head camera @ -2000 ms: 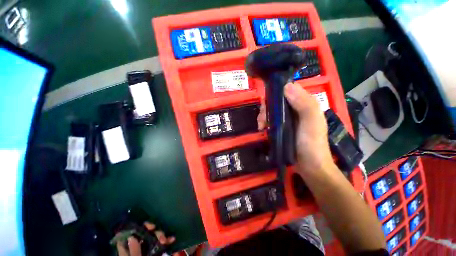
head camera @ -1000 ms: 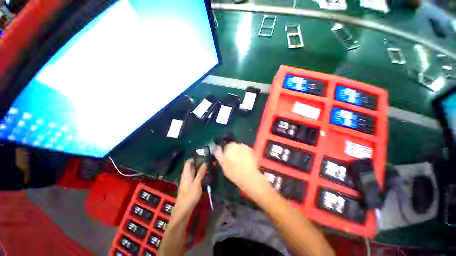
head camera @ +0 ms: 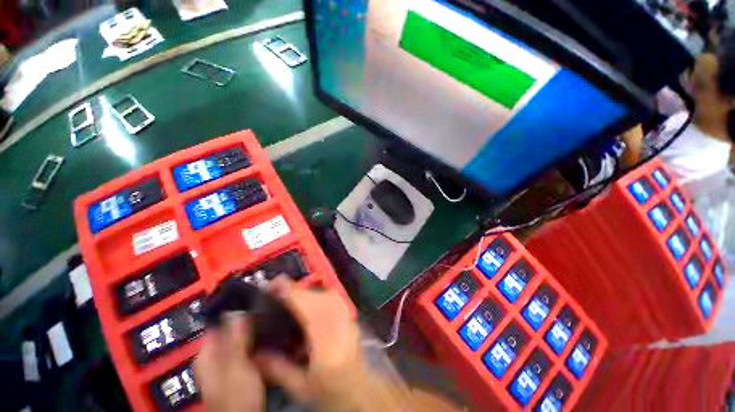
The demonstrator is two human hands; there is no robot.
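Observation:
The red phone tray (head camera: 90, 265) lies tilted at the left. Its upper pockets hold blue-front phones (head camera: 216, 203) face up. Two pockets hold only white label slips (head camera: 266, 232). Lower pockets hold black phones (head camera: 155, 286) showing white labels. My left hand (head camera: 227, 366) and my right hand (head camera: 326, 342) are together over the tray's lower part, around a blurred dark object (head camera: 270, 320); blur hides what it is and its exact edges. The hands cover some lower pockets.
A monitor (head camera: 363, 68) with a green bar stands behind. A mouse (head camera: 392, 201) lies on a pale pad (head camera: 387, 256). More red trays of blue-front phones (head camera: 516, 282) are at the right. Silvery frames (head camera: 131, 113) lie across the bench. Labelled black units (head camera: 59, 343) are left. A person (head camera: 709, 129) is at far right.
The view has swung right. My hands have moved from beside the tray's left edge to over its lower part, with a dark object between them. The earlier-held scanner is no longer clearly visible.

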